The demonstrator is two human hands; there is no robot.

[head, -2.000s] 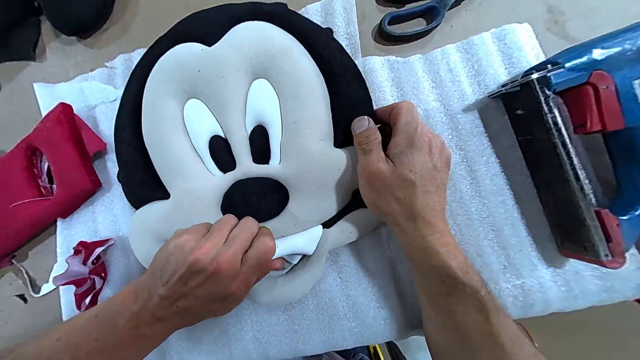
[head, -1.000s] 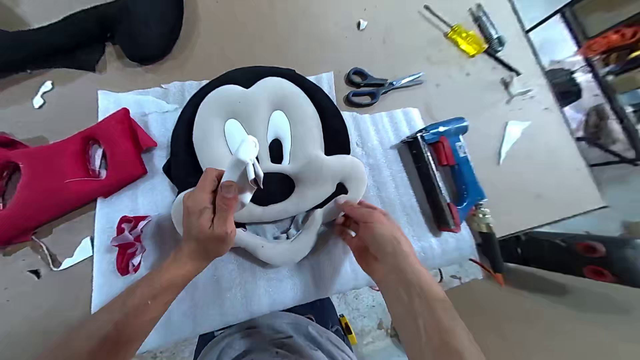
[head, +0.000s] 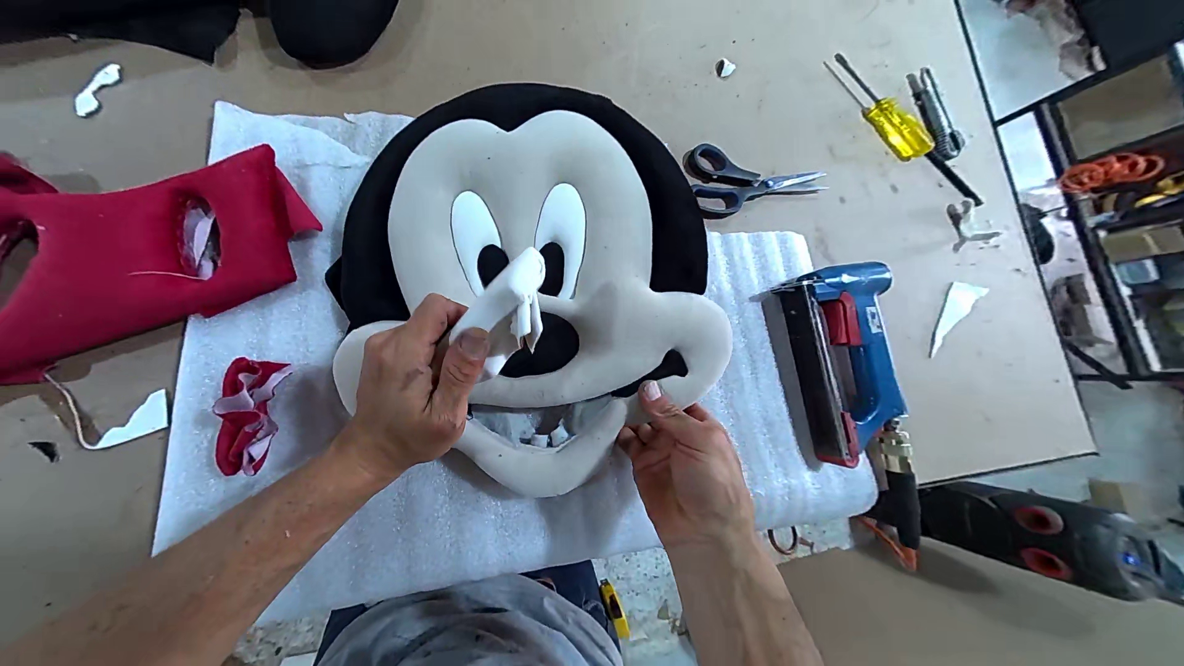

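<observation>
A padded Mickey Mouse face panel (head: pixel 592 250) in beige and black lies face up on white foam sheeting (head: pixel 740 444). My left hand (head: pixel 416 388) grips a curled white piece (head: pixel 504 301) and holds it over the nose and the lower eyes. Through the mouth opening (head: pixel 536 425) some greyish material shows. Thumb and fingers of my right hand (head: pixel 680 444) pinch the edge of the panel below the right mouth corner. A red fabric piece (head: pixel 157 240) with cut-out holes and a crumpled red and white scrap (head: pixel 248 416) lie to the left.
Scissors (head: pixel 740 185) lie above the foam's right part. On the foam's right edge rests a blue pneumatic stapler (head: pixel 860 351) with its hose. A yellow-handled screwdriver (head: pixel 897 129) and white scraps (head: pixel 955 310) are farther right. Black padded pieces (head: pixel 328 28) lie at the top left.
Two seconds ago my left hand held the white piece at the mouth; now the piece is lifted over the nose. My right hand has moved from the panel's side down to the mouth corner. The view has widened.
</observation>
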